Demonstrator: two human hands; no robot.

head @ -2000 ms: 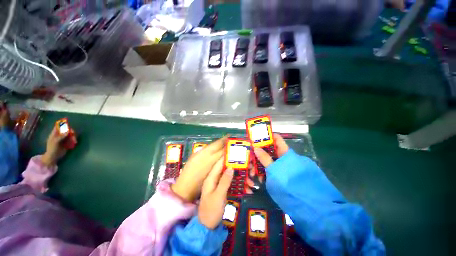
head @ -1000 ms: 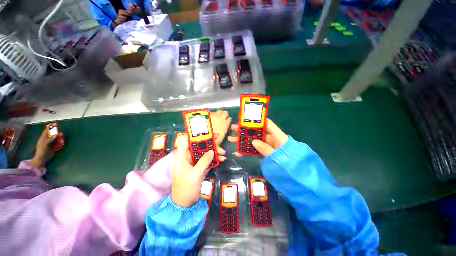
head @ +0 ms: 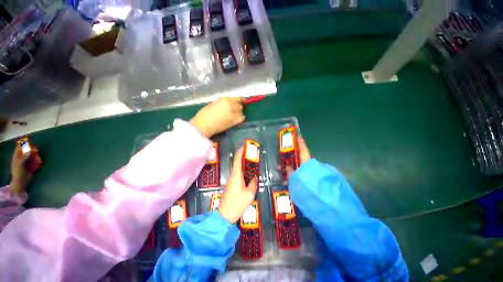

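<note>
My left hand (head: 238, 193), in a blue sleeve, holds a red keypad phone (head: 251, 160) with a lit white screen at the back row of the clear blister tray (head: 281, 122). My right hand (head: 300, 157) holds another lit keypad phone (head: 288, 144) at the tray's back right pocket. Both phones are face up; whether they touch the tray floor I cannot tell. More lit red phones lie in the front row, one (head: 285, 220) at the right. Another phone (head: 209, 171) lies in the back row beneath a pink sleeve.
A pink-sleeved arm (head: 138, 165) reaches across from the left, its hand at a red stick (head: 254, 99). Behind stand stacked blister trays (head: 149, 60) with dark phones, a cardboard box (head: 96, 58) and a metal post (head: 397, 55). Tray stacks (head: 477, 110) stand right. Another hand holds a phone far left.
Both my hands have lowered their phones from above the tray to its back row pockets. The pink-sleeved hand has moved towards the rear ledge, beside the red stick. The view has shifted.
</note>
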